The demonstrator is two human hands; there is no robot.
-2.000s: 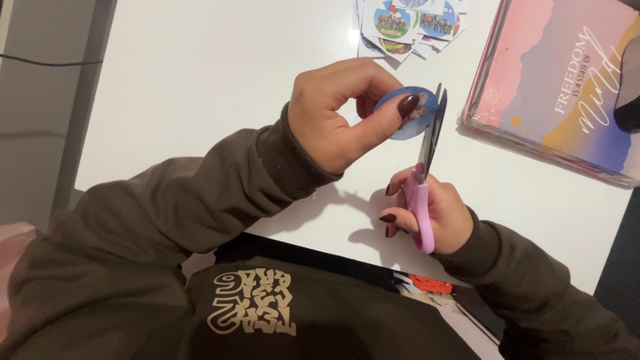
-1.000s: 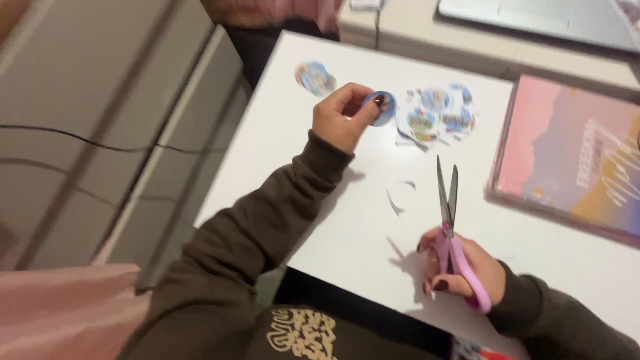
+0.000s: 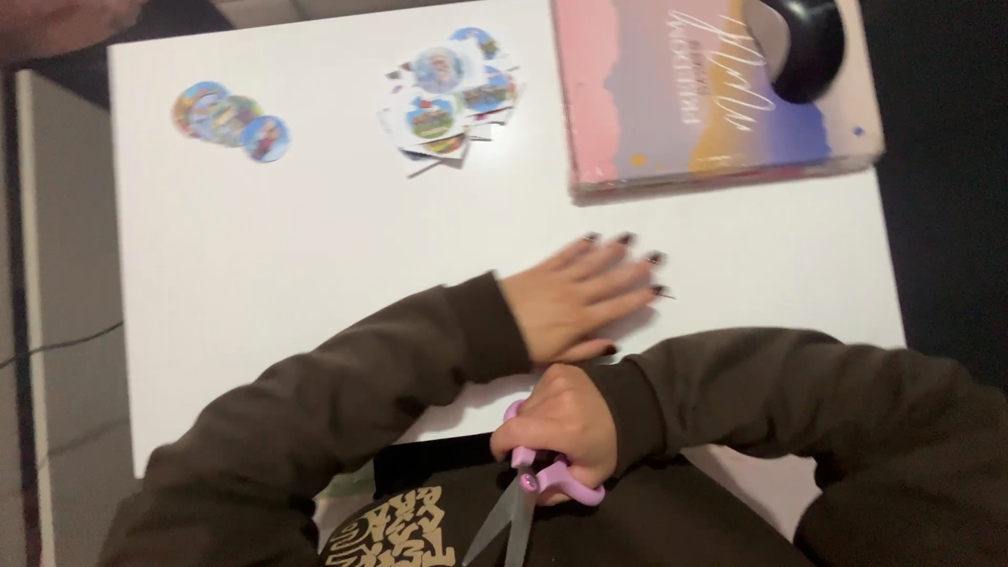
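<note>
My left hand (image 3: 579,303) lies palm down and spread on the white table (image 3: 331,252), holding nothing I can see. Just below it, near the table's front edge, my right hand (image 3: 567,425) is closed around the pink handles of a pair of scissors (image 3: 516,512). The blades point down toward my lap and stand apart. Several round printed paper cutouts (image 3: 268,139) overlap one another at the table's upper left. A loose pile of white paper pieces with round colored pictures (image 3: 433,114) sits at the upper middle.
A thick book or planner (image 3: 654,102) with a pink, purple and gold cover lies at the upper right, with a black rounded object (image 3: 811,51) on it. To the left of the table, a dark cable (image 3: 79,340) crosses a grey surface.
The blue round cutout has left my left hand, which now lies flat on the table. My right hand has turned the scissors from pointing up to pointing down toward my lap.
</note>
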